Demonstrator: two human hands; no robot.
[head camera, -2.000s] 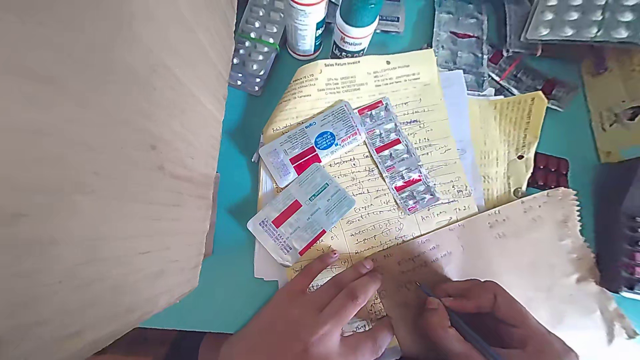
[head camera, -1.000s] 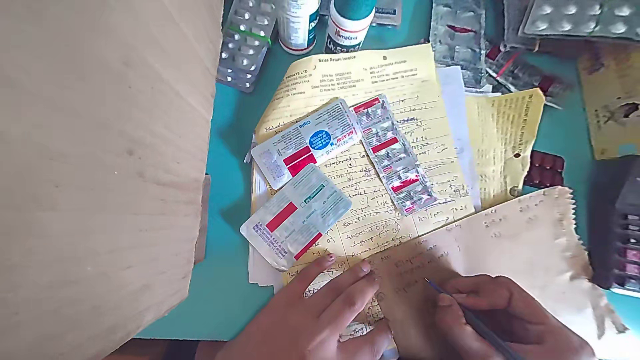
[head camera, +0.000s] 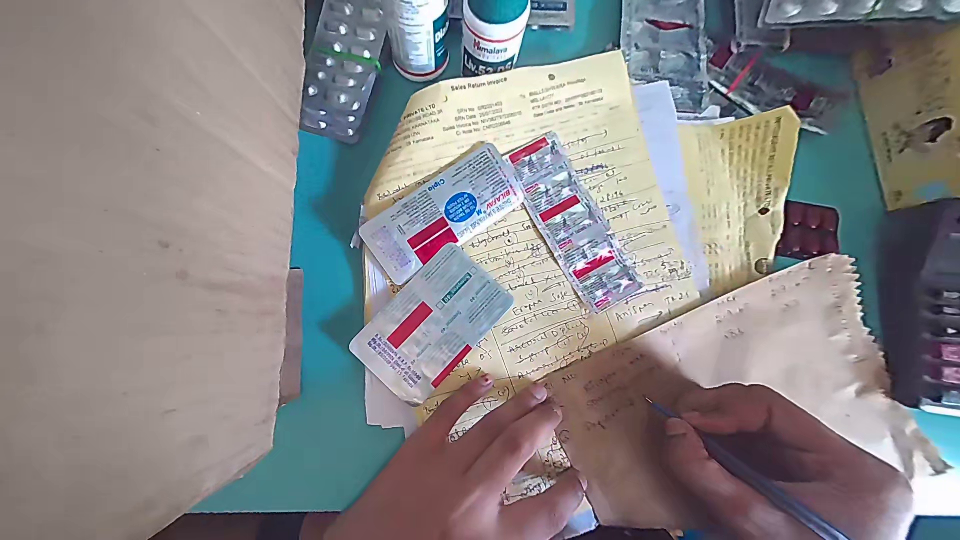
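My right hand (head camera: 780, 465) holds a blue pen (head camera: 750, 476), its tip on a brown paper bag (head camera: 787, 352) that bears handwriting. My left hand (head camera: 480, 465) rests flat with fingers spread, its fingertips on the bag's left edge and on the yellow handwritten sheets (head camera: 555, 97) beneath. Above the left hand, a silver blister strip with red bars (head camera: 431, 322) overlaps the corner of a second strip with a blue dot (head camera: 442, 214). A narrow foil strip with red bands (head camera: 574, 225) lies to their right, on the sheets.
A large brown paper or cardboard surface (head camera: 135, 225) covers the left side. Along the back stand two white bottles (head camera: 420, 37), (head camera: 493, 37) beside a banded stack of blister packs (head camera: 345, 67). More strips (head camera: 664, 45), a dark red blister (head camera: 808, 229) and a dark box (head camera: 930, 300) are at the right.
The pen tip and my right hand have shifted slightly on the bag, with more handwriting visible there. My left hand has stayed on the papers.
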